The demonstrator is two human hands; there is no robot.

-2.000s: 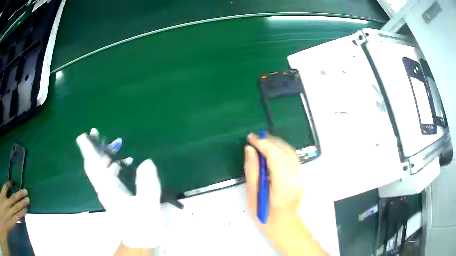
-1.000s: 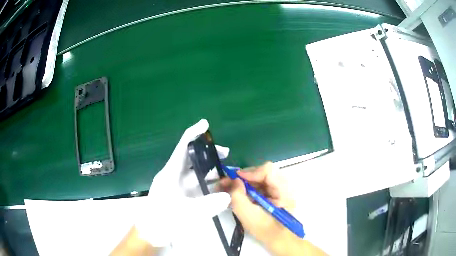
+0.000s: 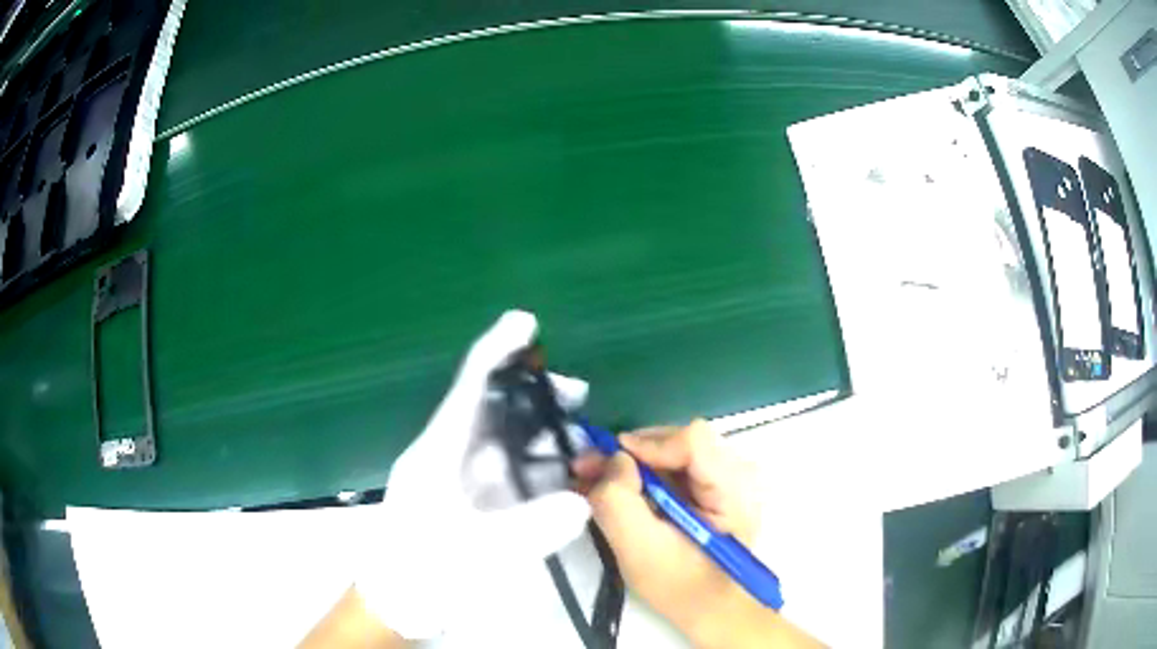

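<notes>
A dark phone middle frame is held tilted over the white paper at the belt's near edge. My left hand, in a white glove, grips its upper part, which is blurred. My right hand is bare and holds a blue pen. The pen's upper end points down to the right, and its front end is at the frame's side beside my left fingers. Whether the tip touches the frame cannot be told. Another phone middle frame lies flat on the green belt at the left.
The green conveyor belt runs across the view. White paper lies along its near edge. A black tray is at the upper left. A white sheet is at the right, beside a white fixture with two frames on it.
Since two seconds ago, my left hand has taken hold of a frame and both hands have come together. In the last second, the frame on the belt moved left; the hands barely moved.
</notes>
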